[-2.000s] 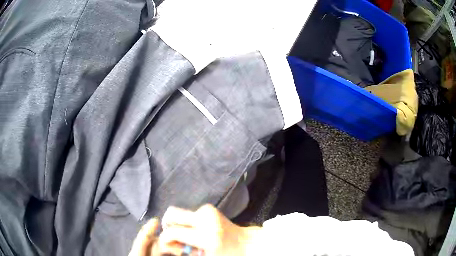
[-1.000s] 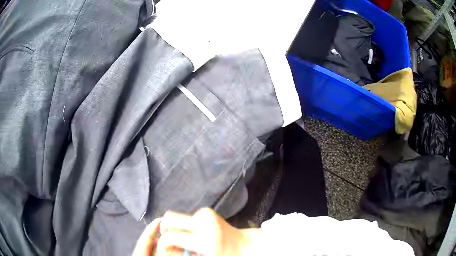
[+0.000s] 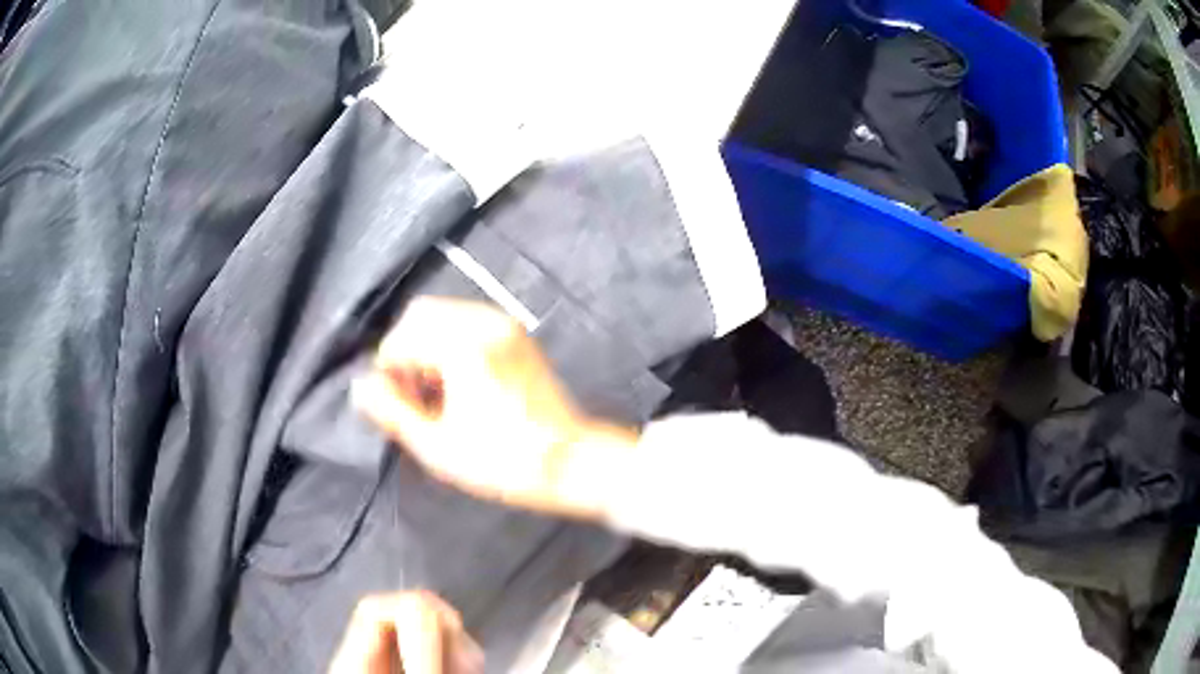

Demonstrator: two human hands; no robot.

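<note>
The dark grey garment (image 3: 599,224) lies over a white tabletop (image 3: 579,59) and hangs toward my lap. A short white strip (image 3: 490,283) lies on its panel. My right hand (image 3: 467,402), blurred, is raised over the middle of the garment, with thumb and forefinger pinched together. A faint pale thread (image 3: 400,527) seems to run down from it toward my left hand. No needle can be made out. My left hand (image 3: 405,635) is at the bottom edge, cut off, its fingers bent at the cloth; its grip is hidden.
A blue crate (image 3: 882,250) with dark clothes and a tan cloth (image 3: 1026,237) stands at the upper right on the speckled floor (image 3: 908,395). Dark cloth (image 3: 1105,461) lies at the right. Pale patterned material (image 3: 724,606) shows below my right sleeve.
My right hand has moved up from the bottom edge to the middle of the garment, apart from my left hand, which now shows. The view has shifted slightly.
</note>
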